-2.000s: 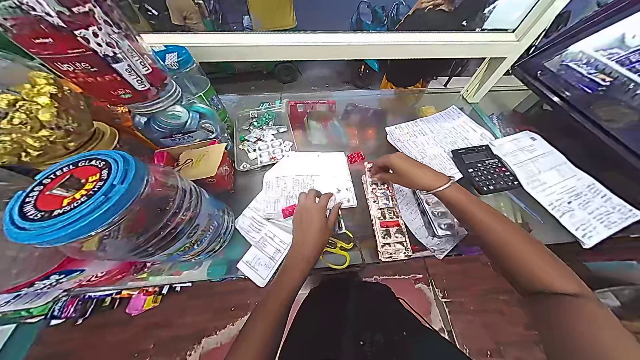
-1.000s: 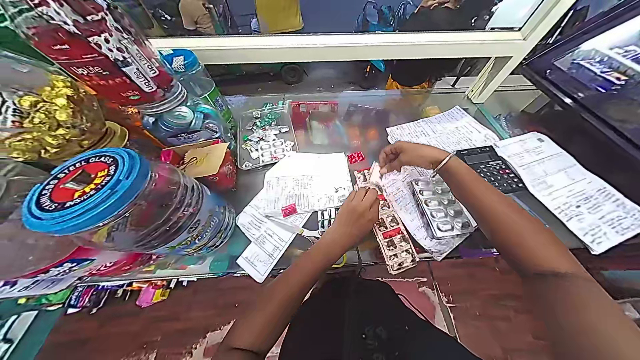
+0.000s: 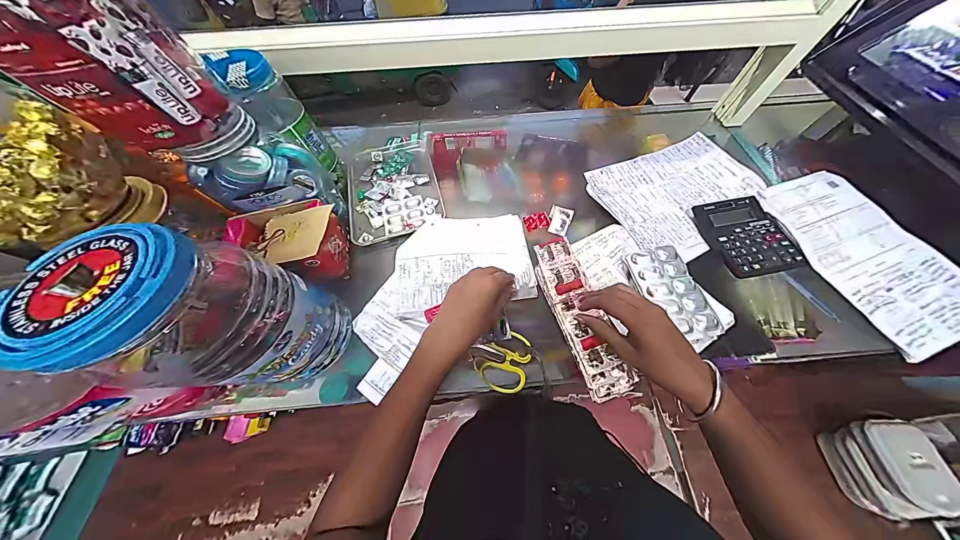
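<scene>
My left hand (image 3: 472, 304) rests over handwritten papers (image 3: 465, 240), fingers bent; whether something is under them is hidden. Just below it lie yellow-handled scissors (image 3: 502, 367). My right hand (image 3: 637, 330), with a metal bangle at its wrist, has its fingertips at a long stack of red and white blister strips (image 3: 607, 379). Beyond the stack's far end lie a small red piece (image 3: 535, 221) and a small white piece (image 3: 561, 220). Silver blister packs (image 3: 671, 289) lie on a paper to the right of the stack.
A calculator (image 3: 750, 236) sits between written sheets (image 3: 667, 195) and a long printed paper (image 3: 862, 262). A metal tray (image 3: 360, 217) holds foil medicine pieces. Plastic jars (image 3: 247, 315) and a red box (image 3: 322, 247) crowd the left. A monitor (image 3: 885, 82) stands at upper right.
My hands, close together over the stack's far end one second ago, are now apart: the left over the papers, the right lower on the stack. A small white piece now lies beyond the stack.
</scene>
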